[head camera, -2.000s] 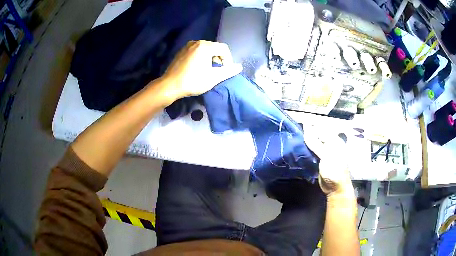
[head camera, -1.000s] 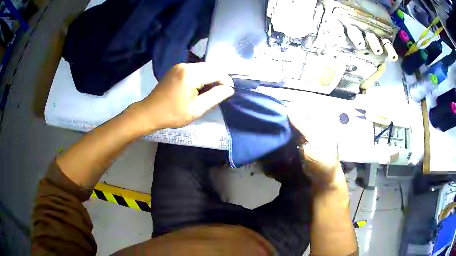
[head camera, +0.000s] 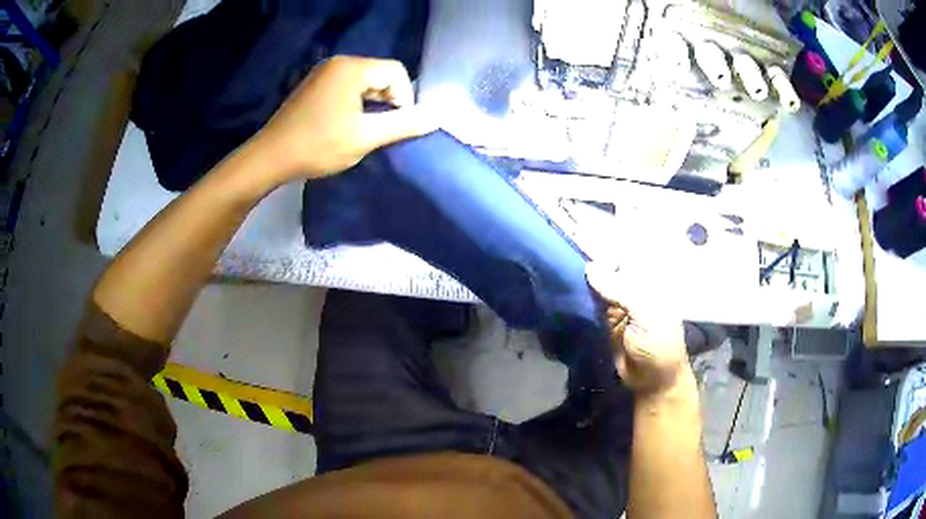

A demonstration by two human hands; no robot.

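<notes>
A navy cut piece (head camera: 482,223) is stretched diagonally between my two hands, bright blue where the lamp falls on it. My left hand (head camera: 350,117) pinches its upper left end above the table. My right hand (head camera: 645,340) grips its lower right end at the table's front edge; the fingertips are partly washed out by glare. The lower part of the piece hangs over the edge towards my lap. The dark navy garment (head camera: 254,81) lies heaped at the table's left. The pale overlock machine (head camera: 650,112) stands behind the piece.
The white table (head camera: 355,269) has a ruler-marked front edge. Tension knobs (head camera: 746,76) are on the machine's front. A small accessory tray (head camera: 797,266) with a dark pointed tool is at the right. Thread cones (head camera: 899,218) stand at the far right.
My left hand has moved up and left since one second ago, and the piece is now pulled out long instead of bunched. My right hand has moved slightly lower.
</notes>
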